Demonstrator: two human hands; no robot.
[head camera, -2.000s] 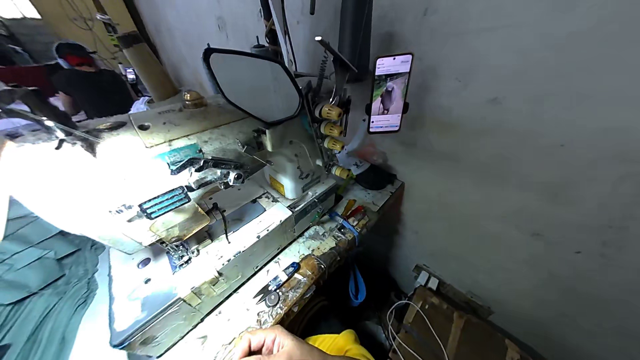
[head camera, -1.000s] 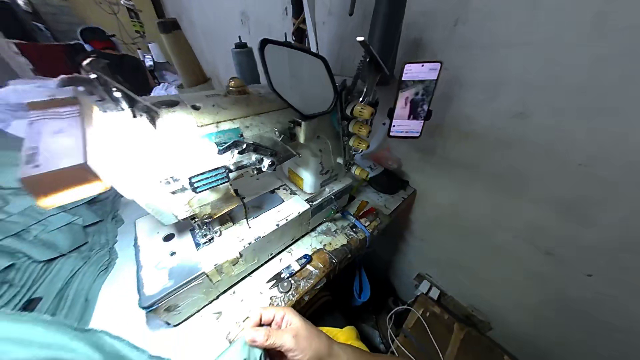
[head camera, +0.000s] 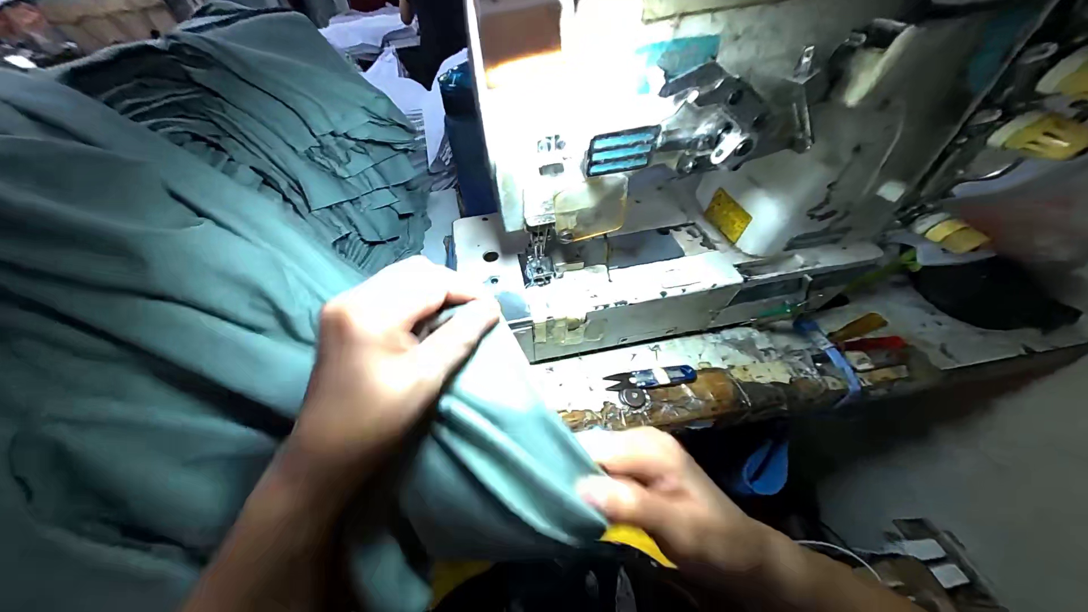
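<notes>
Grey-green fabric (head camera: 510, 459) stretches between my two hands in front of a sewing machine (head camera: 646, 280). My left hand (head camera: 391, 340) pinches its upper edge between thumb and fingers, just left of the machine's presser foot (head camera: 539, 268). Lower and to the right, my right hand (head camera: 654, 489) grips the fabric's other corner, near the table's front edge. More of the same cloth drapes over the whole left side, and a layered pile of grey-green pieces (head camera: 340, 161) lies behind it. The machine's lamp glares over the needle area.
Thread snips (head camera: 653, 377) and a small round metal part (head camera: 632, 397) lie on the worn table edge (head camera: 722, 395). Farther right are a blue strap (head camera: 833, 361), a red-handled tool (head camera: 875, 343) and a black cloth item (head camera: 986, 293). Yellow thread cones (head camera: 1041, 134) stand at the right. Someone in dark clothes is partly visible behind.
My left hand has come into view, holding fabric. My right hand, without fabric two seconds ago, now grips a corner. The view has moved closer to the machine and leftward.
</notes>
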